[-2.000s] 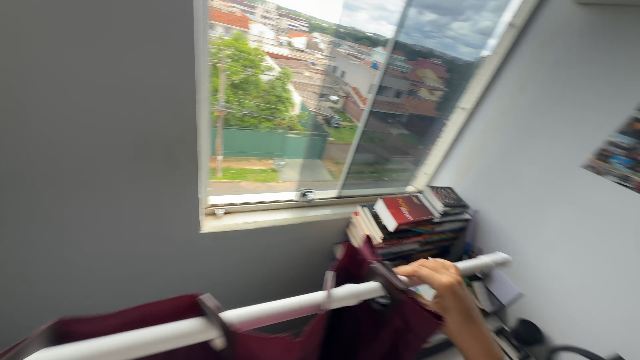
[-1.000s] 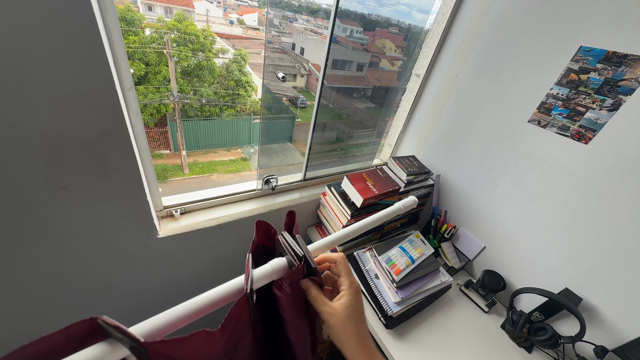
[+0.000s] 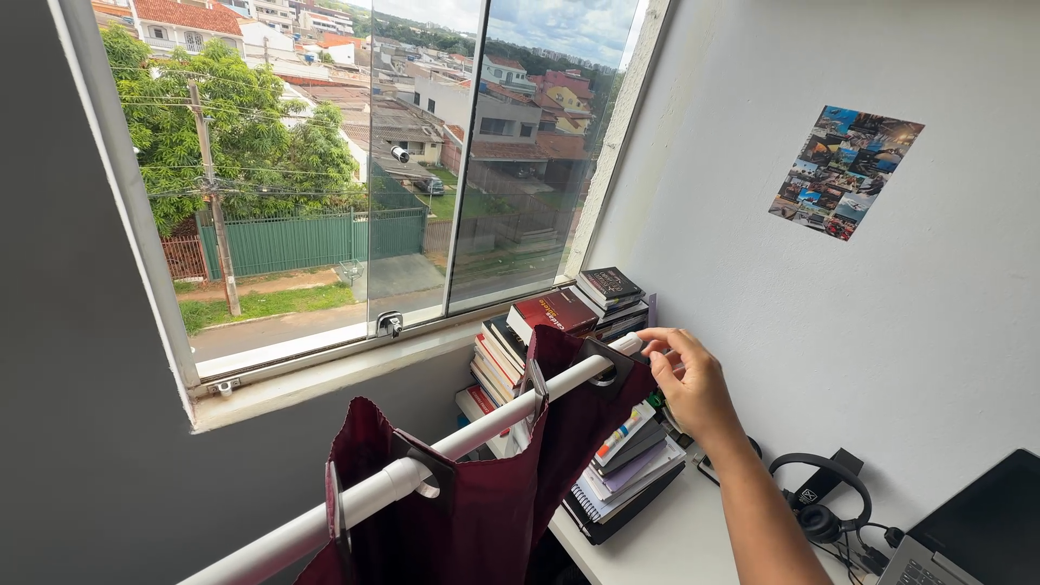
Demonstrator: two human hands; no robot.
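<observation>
A white curtain rod (image 3: 487, 424) slants up from the lower left to the middle right. It passes through the metal-lined eyelets of a dark red curtain (image 3: 496, 504), whose top edge hangs in folds along it. My right hand (image 3: 686, 378) is at the rod's far tip, fingers bent, thumb and fingertips near the tip and the curtain's last edge; whether they grip either cannot be told. My left hand is out of view, and whatever holds the rod's near end is not seen.
A sliding glass window (image 3: 451, 162) stands ahead above its sill. Stacked books (image 3: 552, 313) fill the corner below. On the white desk (image 3: 691, 544) are notebooks (image 3: 621, 479), black headphones (image 3: 821, 520) and a laptop (image 3: 975, 520). A photo collage (image 3: 845, 172) hangs on the right wall.
The curtain's end has moved along the rod to near its far tip, where a bare length showed one second ago. My right hand has moved outward toward that tip.
</observation>
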